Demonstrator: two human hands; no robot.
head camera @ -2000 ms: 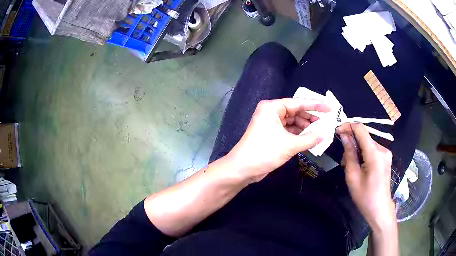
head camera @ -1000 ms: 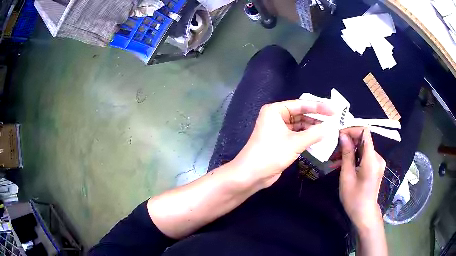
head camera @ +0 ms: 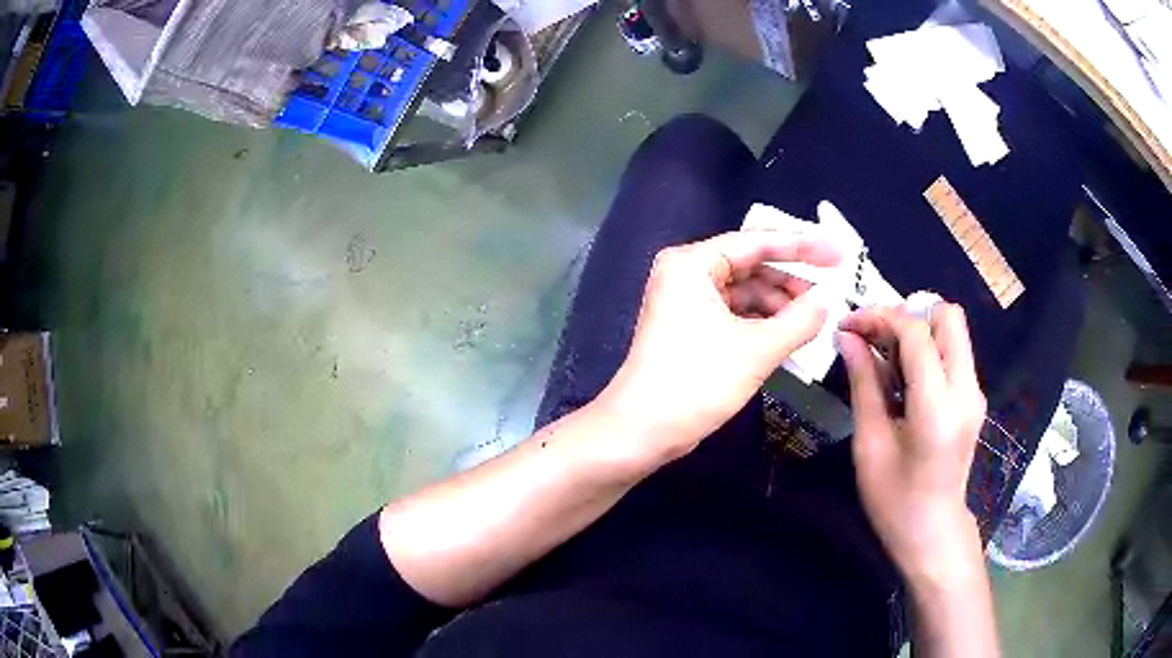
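Observation:
My left hand pinches a joined white fabric piece between thumb and fingers, above the dark cloth on my lap. A short row of dark marks or gathers shows near the piece's centre. My right hand is at the piece's right side, thumb and fingertips closed together at its edge. Part of the white piece shows behind the right fingers. A needle cannot be made out in the fingertips. A tan marked gauge lies on the dark cloth beyond the right hand.
A pile of cut white pieces lies at the far end of the dark cloth. A white-topped table edge is at upper right. A round mesh bin with whitish scraps stands at right. A blue crate and grey fabric bin are at upper left.
Both hands and the piece have shifted slightly left and up. The right fingers have moved over the strip ends that stuck out to the right, and these are now mostly hidden.

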